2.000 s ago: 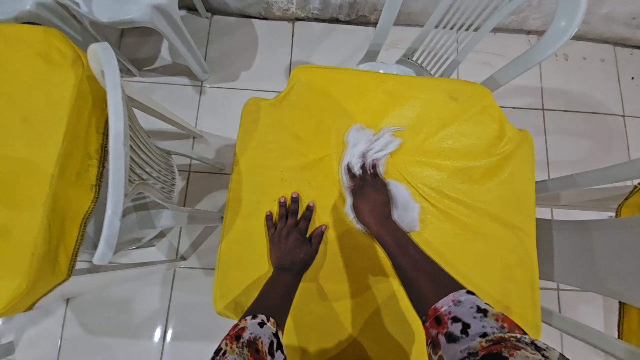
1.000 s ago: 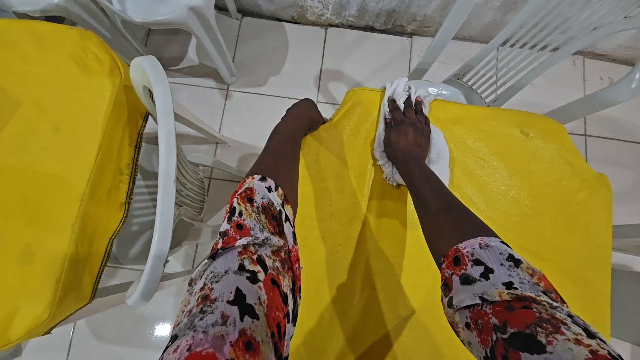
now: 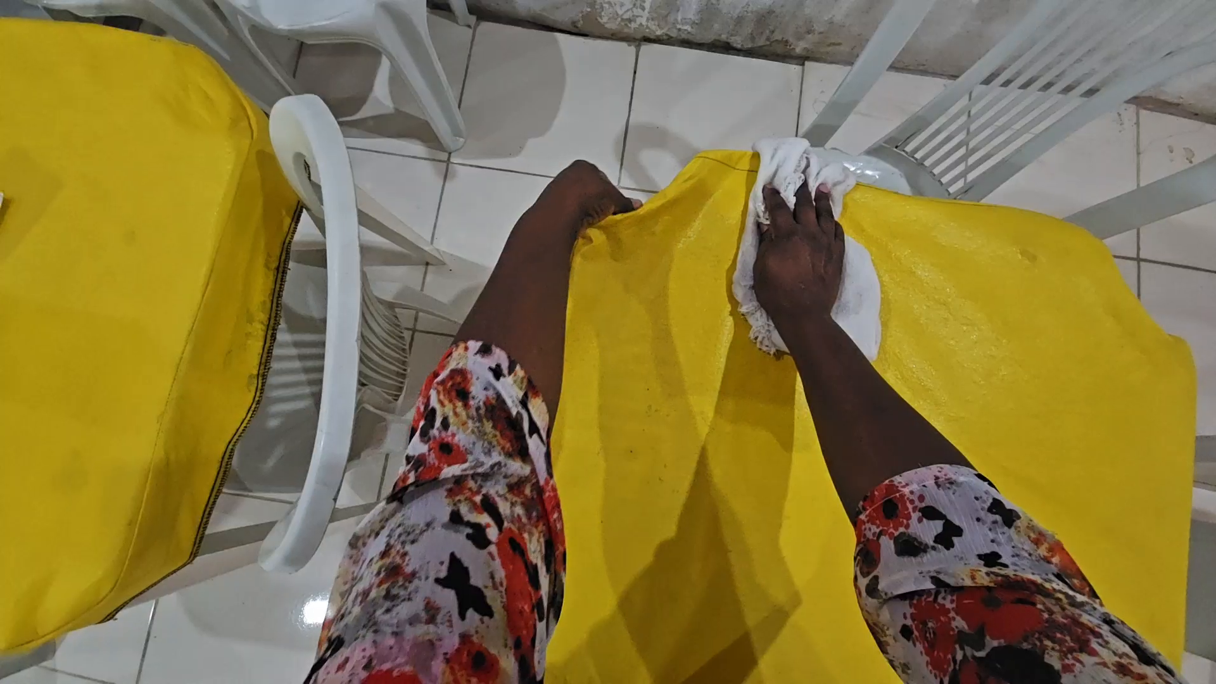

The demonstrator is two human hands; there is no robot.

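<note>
A yellow cover lies over the table in front of me, creased down its left half and shiny in patches on the right. My right hand presses flat on a crumpled white cloth near the far edge, fingers slightly spread. Part of the cloth reaches that edge. At the cover's far left corner, my left hand grips the yellow material, which bunches and stretches toward it. Most of the left fingers are hidden.
A white plastic chair stands on the left, beside another yellow-covered table. Behind the far edge is a white slatted chair. More white chair legs are at the upper left, on a tiled floor by a wall.
My left hand has gone from lying flat on the cover to holding its far left corner. My right hand and the cloth have moved from mid-table to the far edge.
</note>
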